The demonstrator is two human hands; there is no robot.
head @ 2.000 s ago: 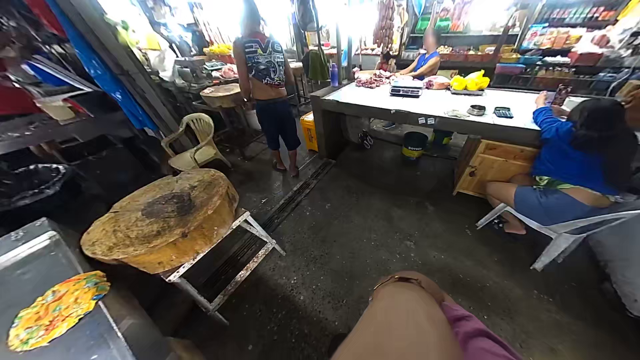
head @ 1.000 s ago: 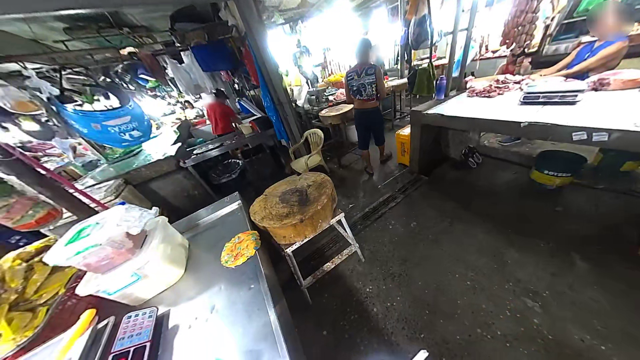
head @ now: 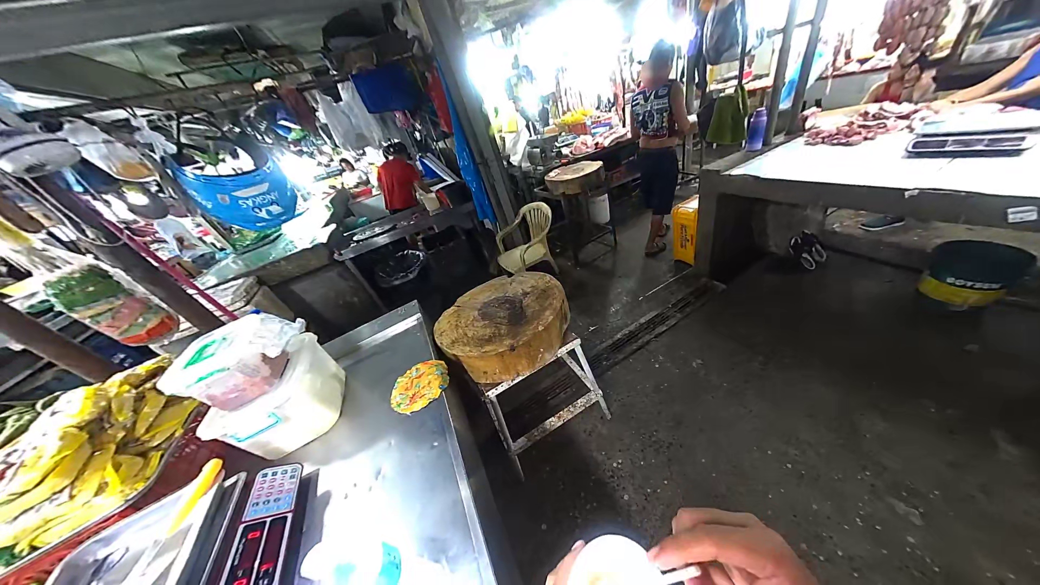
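Note:
At the bottom edge my left hand (head: 563,566) shows only in part, its fingers around the left side of a small round white container (head: 615,561). From the right, my right hand (head: 727,548) reaches to the container's rim, its fingers closed on a thin white piece (head: 681,574), perhaps a handle or a stick. Both hands are over the floor, just right of the steel table (head: 390,455). A colorful cloth-like round piece (head: 419,387) lies on that table. Further left are stacked plastic tubs (head: 284,398) and a digital scale (head: 264,520).
A round wooden chopping block (head: 504,325) on a metal stand (head: 561,414) stands beside the table. Behind it are a plastic chair (head: 530,238), a yellow crate (head: 686,231) and a standing person (head: 656,130). At right, a counter (head: 861,175) bears meat; a bucket (head: 975,272) is below.
The view has swung left toward the steel table. Both my hands and the white container are now in view at the bottom; two seconds ago a bare leg showed there.

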